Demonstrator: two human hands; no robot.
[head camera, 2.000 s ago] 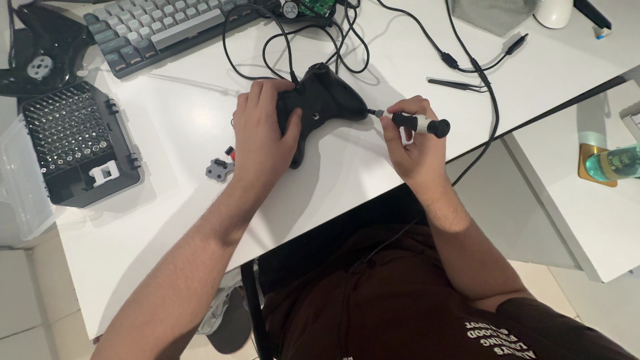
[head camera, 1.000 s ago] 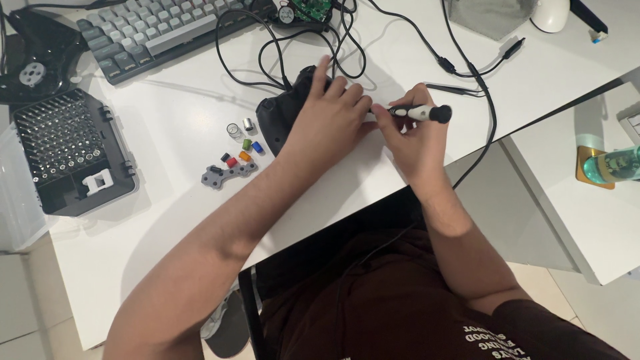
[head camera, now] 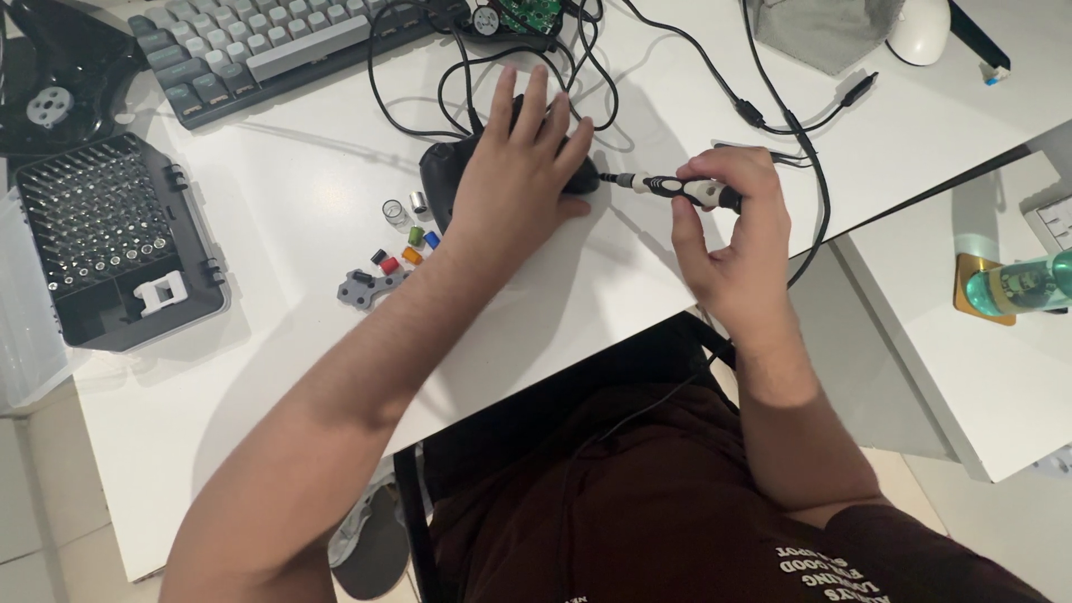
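A black game controller (head camera: 441,172) lies on the white desk under my left hand (head camera: 515,172), whose spread fingers rest over it and hide much of it. My right hand (head camera: 737,226) grips a black-and-white precision screwdriver (head camera: 682,189) lying nearly level, its tip at the controller's right grip. Whether the tip sits in a screw cannot be told. Left of the controller are a grey rubber button pad (head camera: 358,289), several small coloured buttons (head camera: 412,255), a clear ring (head camera: 394,211) and a small metallic cylinder (head camera: 419,202).
An open bit case (head camera: 197,314) stands at the left, below a black controller shell (head camera: 84,79). A keyboard (head camera: 310,52), a green circuit board (head camera: 532,15) and looped black cables (head camera: 615,92) lie at the back. Tweezers (head camera: 783,157) lie beyond my right hand; a bottle (head camera: 1017,285) stands far right.
Two seconds ago my left hand held the controller's left side; now it lies across the top. The controller has been turned and set lower left of the cables. My right hand keeps the screwdriver.
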